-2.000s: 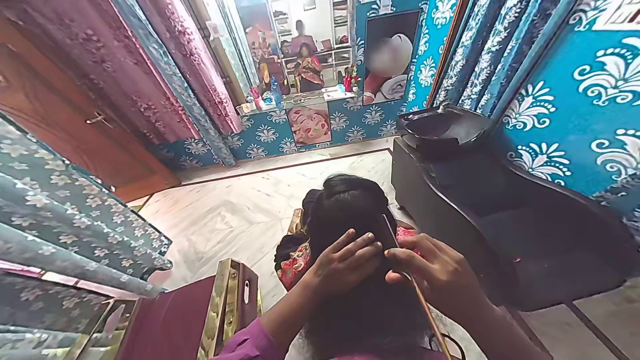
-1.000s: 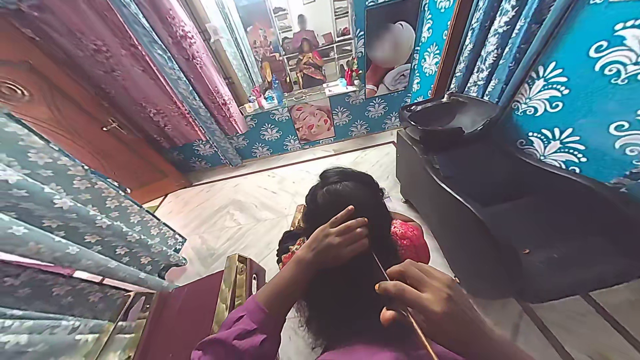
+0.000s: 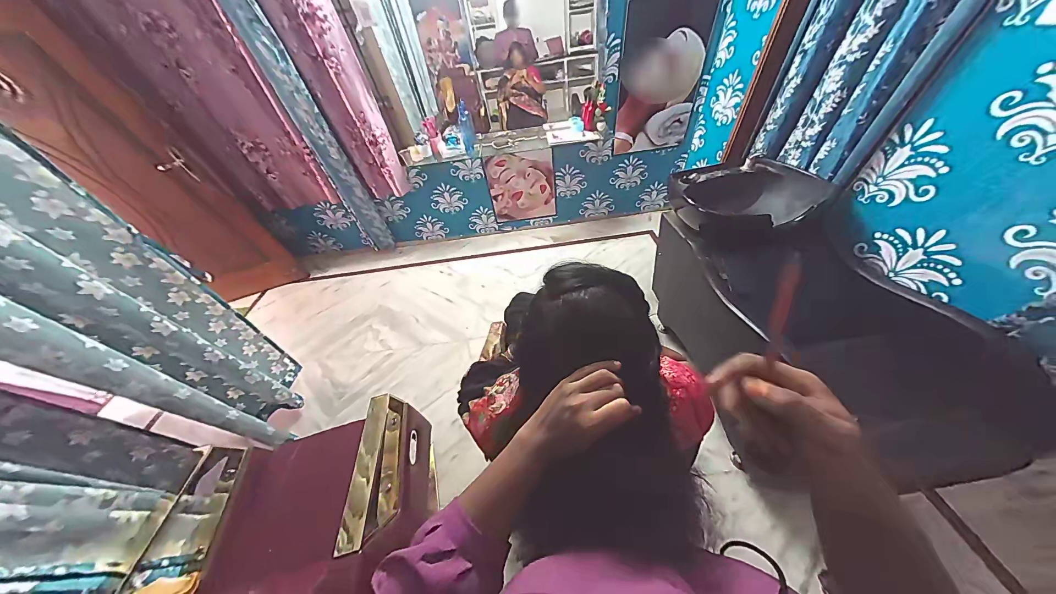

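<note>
A seated person with long dark hair (image 3: 594, 330) faces away from me, in a red patterned top (image 3: 686, 400). My left hand (image 3: 582, 404) lies on the back of that head, its fingers curled into the hair. To the right of the hair, my right hand (image 3: 784, 408) is raised and blurred, closed around a thin reddish-brown stick-like tool (image 3: 785, 305), probably a comb handle. The tool points upward, apart from the hair; its lower part is hidden by the hand.
A black shampoo chair (image 3: 825, 330) with a basin (image 3: 755, 198) stands at the right. A maroon cabinet with gold trim (image 3: 371, 478) is at the lower left, near curtains (image 3: 124, 272). Ahead are a mirror (image 3: 536, 74) and a shelf with bottles (image 3: 466, 132).
My right hand has moved away from the hair to the right, and the tool, which pointed down beside the hair, now points upward. My left hand is still on the head.
</note>
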